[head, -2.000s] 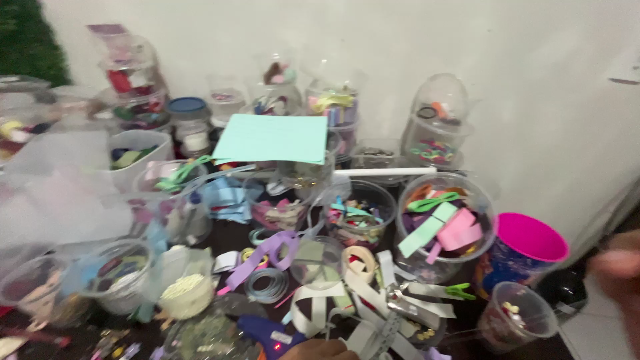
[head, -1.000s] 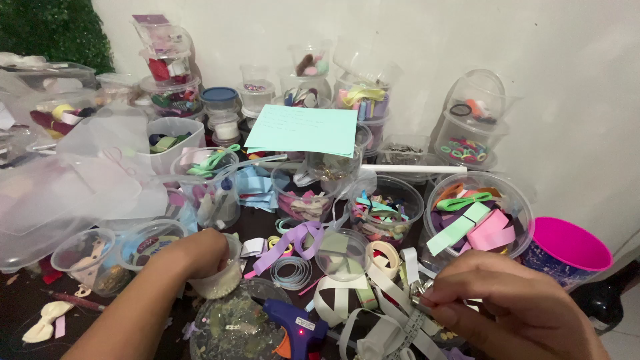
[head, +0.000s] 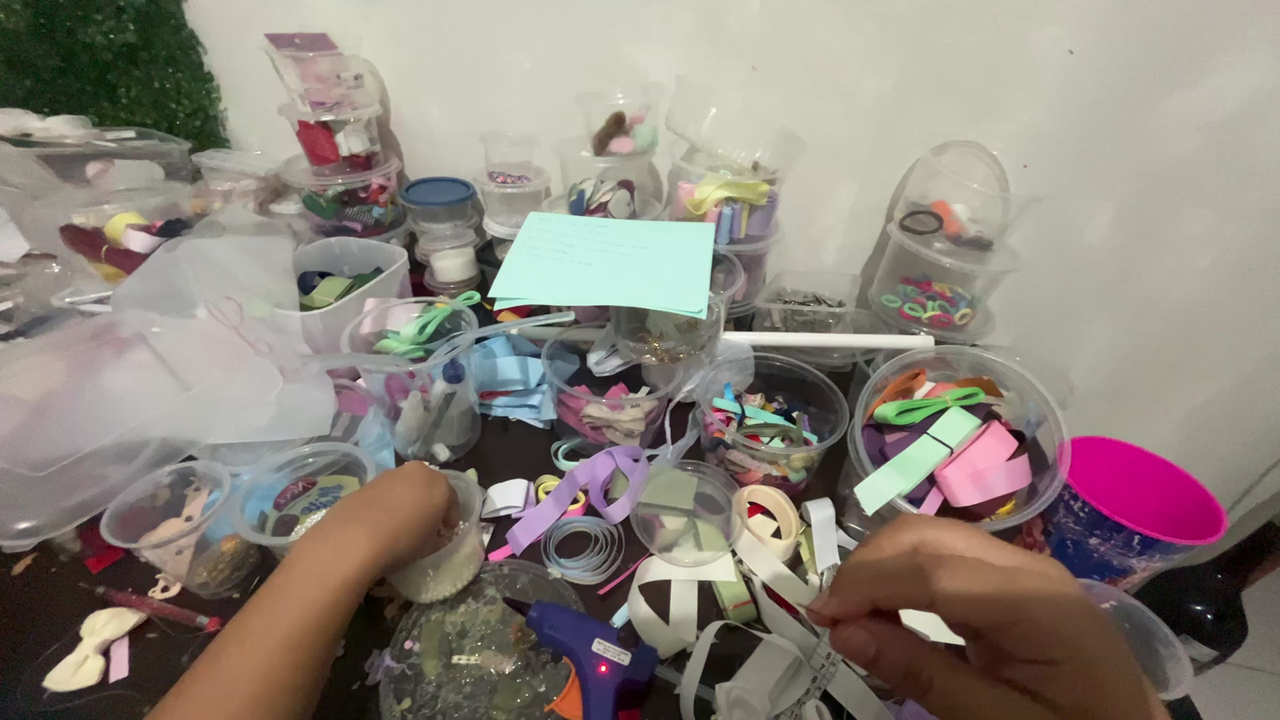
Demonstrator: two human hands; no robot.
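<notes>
My left hand (head: 400, 515) reaches into a small clear plastic tub (head: 440, 575) of small pale pieces; its fingertips are hidden inside. At the right, my right hand (head: 960, 610) has thumb and fingers pinched together over white ribbon (head: 780, 665); what lies between the fingertips is too small to name. Between the hands, a blue hot glue gun (head: 595, 650) with a lit red light lies beside a round, glue-covered clear lid (head: 470, 650). Purple ribbon (head: 590, 485) and a pale blue coil (head: 583, 550) lie behind it. A cream fabric bow (head: 95, 648) rests at the far left.
Clear tubs of ribbon scraps (head: 960, 440) crowd the table, with stacked tubs (head: 930, 280) along the wall. Mint-green paper (head: 610, 262) bearing writing lies across some containers. A pink-rimmed cup (head: 1140, 510) and a dark bottle (head: 1205, 600) stand at the right. Clear plastic (head: 110, 410) covers the left side.
Two seconds ago one hand was near the glue gun and another at the right edge. One second ago, my left hand was in the tub and my right over the white ribbon, much as now.
</notes>
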